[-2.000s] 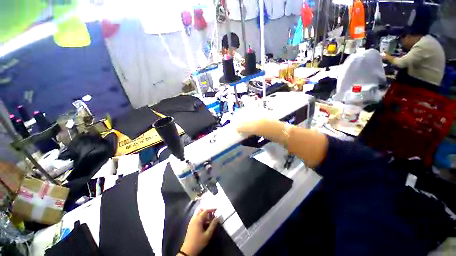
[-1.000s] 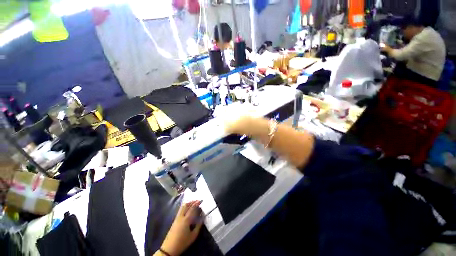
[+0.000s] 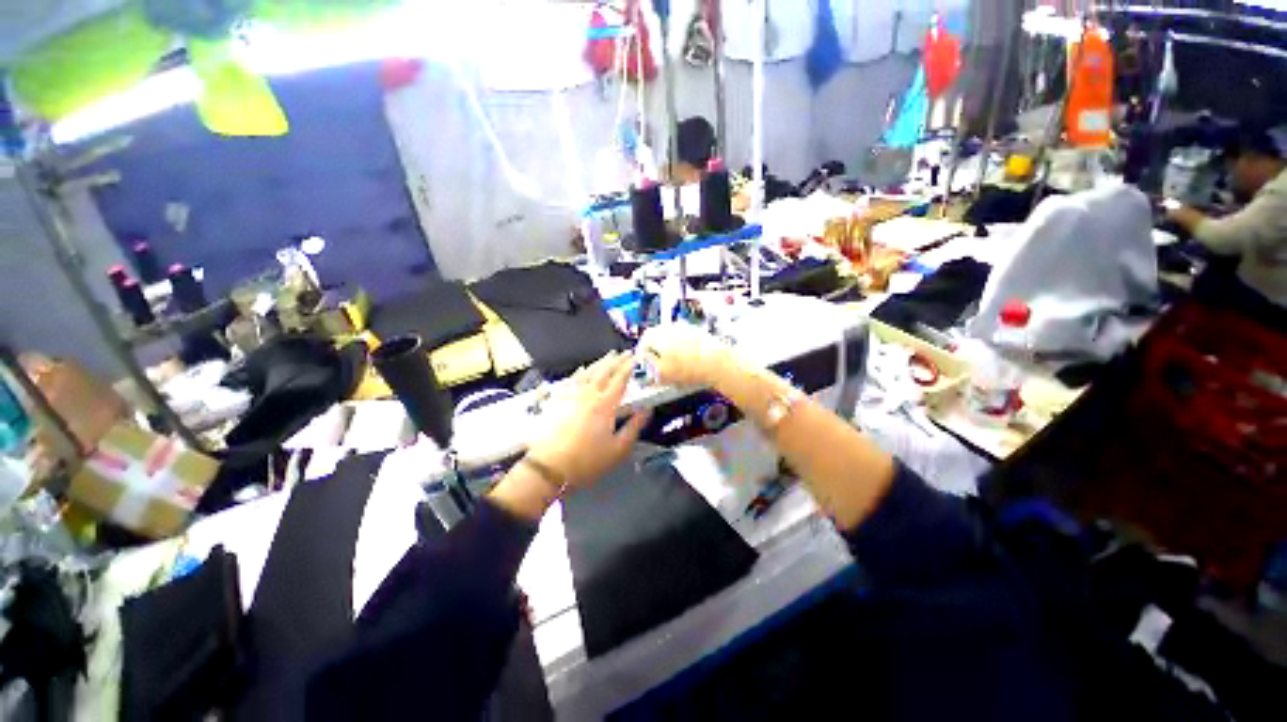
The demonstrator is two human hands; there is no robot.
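Observation:
The white sewing machine stands across the table in front of me, with a dark display panel on its arm. My left hand is raised over the machine arm, fingers apart. My right hand is on top of the machine head, close to the left fingertips; its fingers are bright and blurred, and any thing in them cannot be made out. The right panel pile lies flat below the arm. Long black strips lie at left. My left sleeve hides the needle area and most of the panel there.
Folded black fabric lies at far left. A black cone-shaped holder rises at the machine's left end. Thread cones stand behind. A clear bottle with a red cap is at right. A red crate and a person are farther right.
My left hand has left the fabric by the needle and moved up to the machine top beside my right hand. My right hand stays on the machine top. The camera view has shifted.

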